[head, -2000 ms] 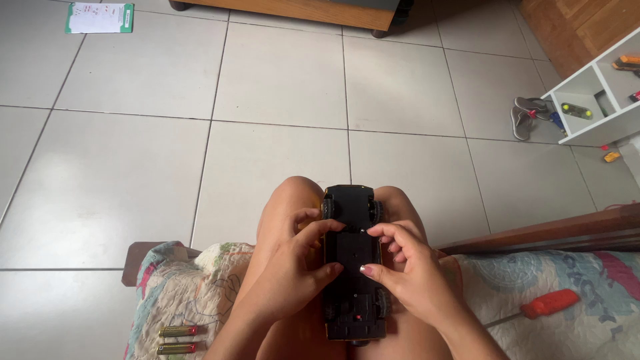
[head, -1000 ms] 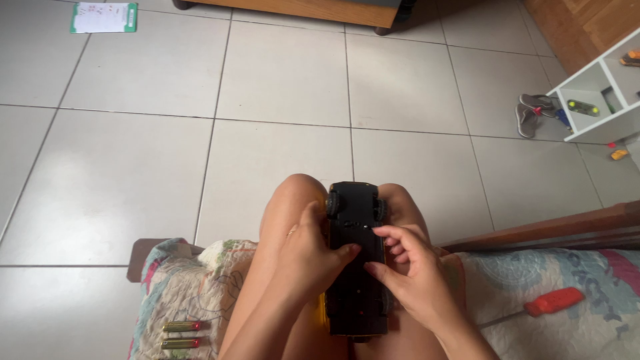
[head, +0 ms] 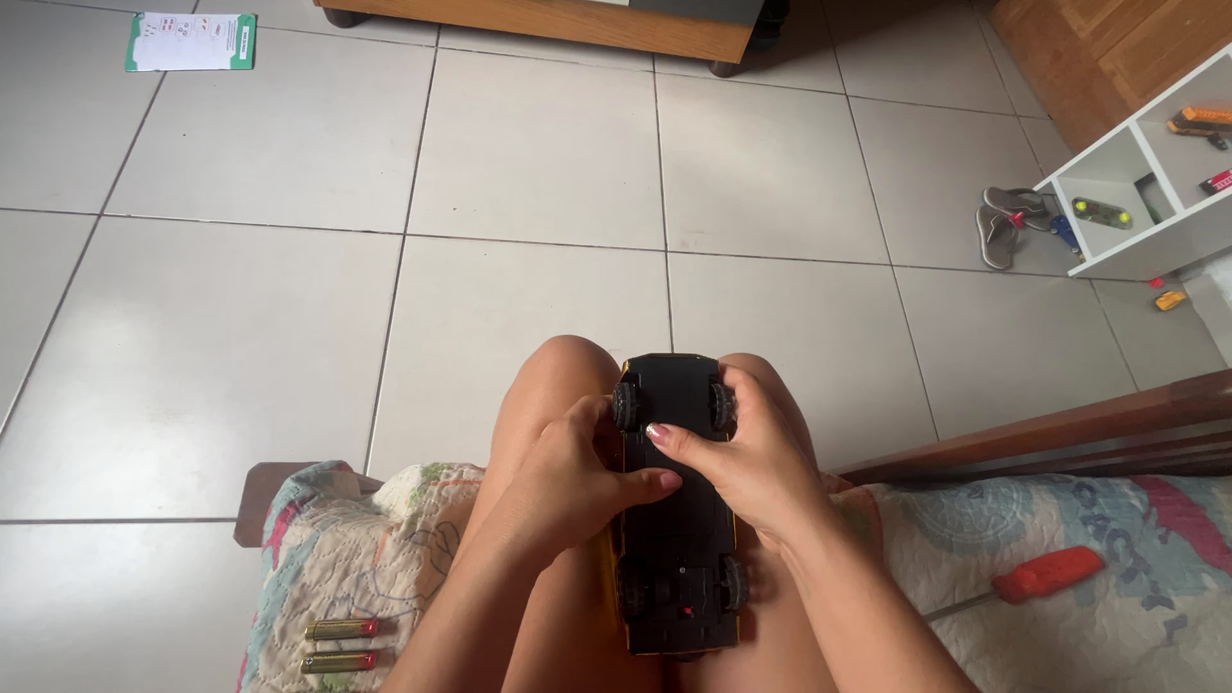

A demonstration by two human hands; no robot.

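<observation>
A black toy car lies upside down on my thighs, its underside and wheels facing up. My left hand grips its left side, the thumb resting across the middle of the underside. On the other side, my right hand holds the car near the far right wheel, with the thumb on the black base. Two cylindrical batteries lie side by side on the quilt to the left. A screwdriver with a red handle rests on the quilt to the right, its shaft pointing toward my right forearm.
A patterned quilt covers the seat under me, beside a wooden rail. On the tiled floor are a printed sheet, sandals and a white shelf with toys. A wooden cabinet stands ahead.
My right hand has moved up along the car toward its far right wheel, its thumb now lying over the underside. My left thumb rests lower on the base than a second ago.
</observation>
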